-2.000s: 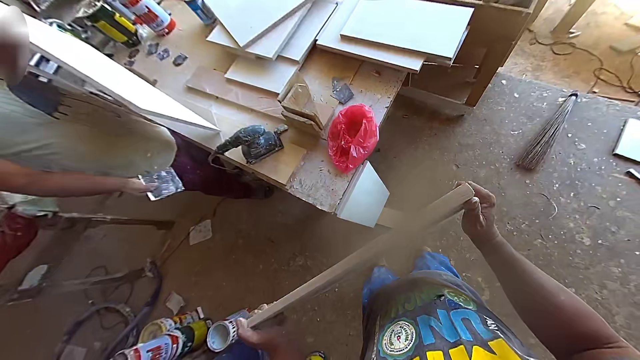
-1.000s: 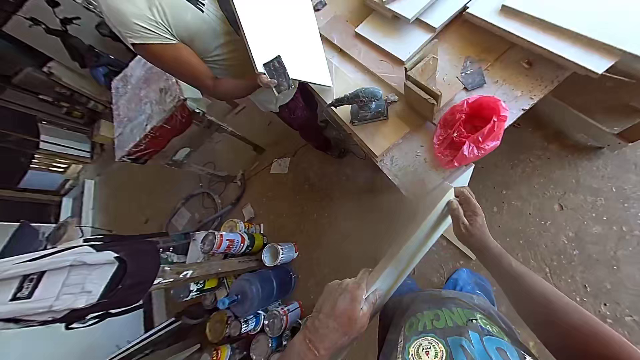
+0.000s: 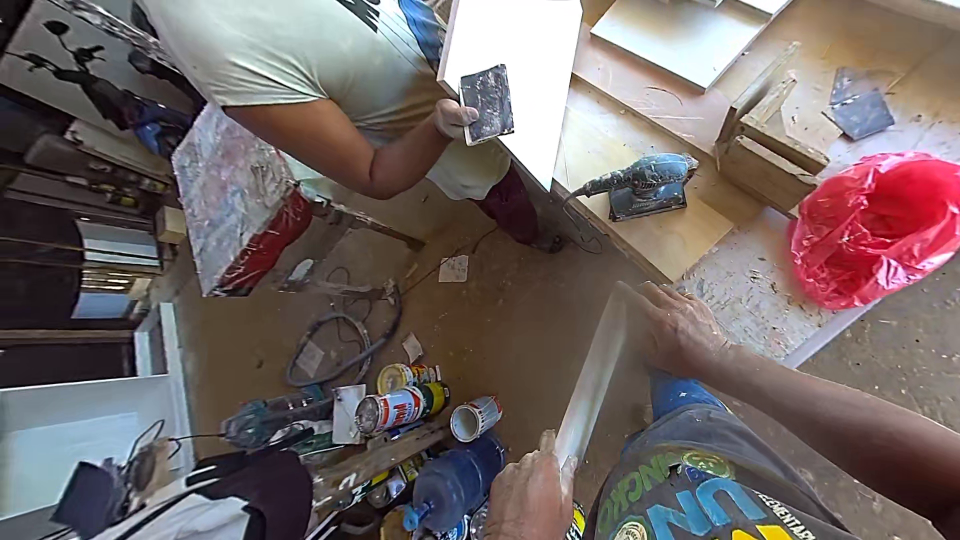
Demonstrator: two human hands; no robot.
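Note:
A narrow pale board [image 3: 596, 375] slants in front of my body. My left hand [image 3: 529, 487] grips its lower end, and my right hand [image 3: 679, 326] is closed around its upper end. Beyond my right hand, an electric sander [image 3: 649, 184] lies on the workbench [image 3: 750, 300]. To its right are a small wooden bracket-like piece [image 3: 776, 161], a dark sanding sheet [image 3: 861, 109] and a red plastic bag [image 3: 874, 229]. Another person's hand [image 3: 456, 118] holds a dusty dark sanding pad [image 3: 487, 105] against a white panel [image 3: 525, 45].
Paint cans [image 3: 401, 409], a blue plastic water jug [image 3: 457, 480] and an open empty-looking can [image 3: 476, 418] are at lower left. A hose [image 3: 330, 367] coils on the floor. A paint-splattered red-sided table [image 3: 232, 202] stands at left. White panels [image 3: 682, 34] lie on the bench.
The view has swung left. The board I hold has gone from a long low slant to a steeper one. The other person's sanding pad has moved up onto the white panel.

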